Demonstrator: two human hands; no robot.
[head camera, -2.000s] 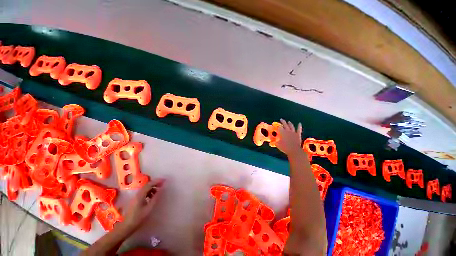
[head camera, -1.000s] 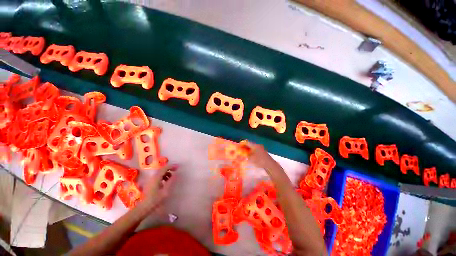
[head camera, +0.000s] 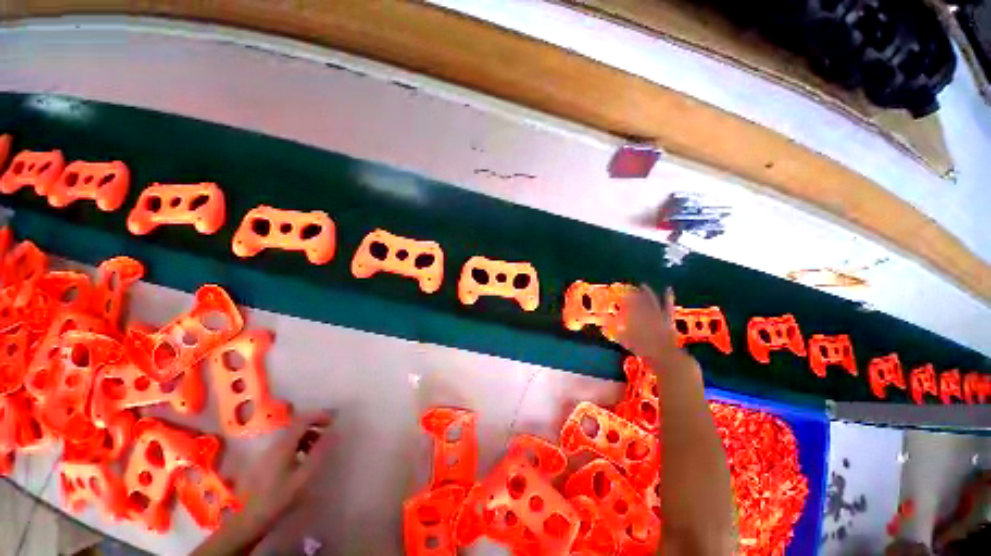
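Note:
Orange controller shells lie in a spaced row on the green conveyor belt (head camera: 435, 320). My right hand (head camera: 648, 321) is over the belt, its fingers on the right end of a controller shell (head camera: 590, 306) in that row and hiding that end. My left hand (head camera: 285, 467) is low over the table, right of the left shell pile (head camera: 87, 375). A small dark spot shows at its fingertips; whether it is a held part or a gap is too blurred to tell. A smaller shell pile (head camera: 532, 500) lies between my hands, partly behind my right forearm.
A blue bin (head camera: 813, 467) of small orange parts (head camera: 766, 467) stands right of my right forearm. Small grey metal pieces (head camera: 693, 217) and a reddish block (head camera: 634, 162) lie on the white ledge (head camera: 435, 119) beyond the belt. A grey bar (head camera: 907, 414) borders the belt at right.
My right hand has moved from above the right pile, where it held a shell, to the belt. My left hand stays low beside the left pile. The camera view has shifted.

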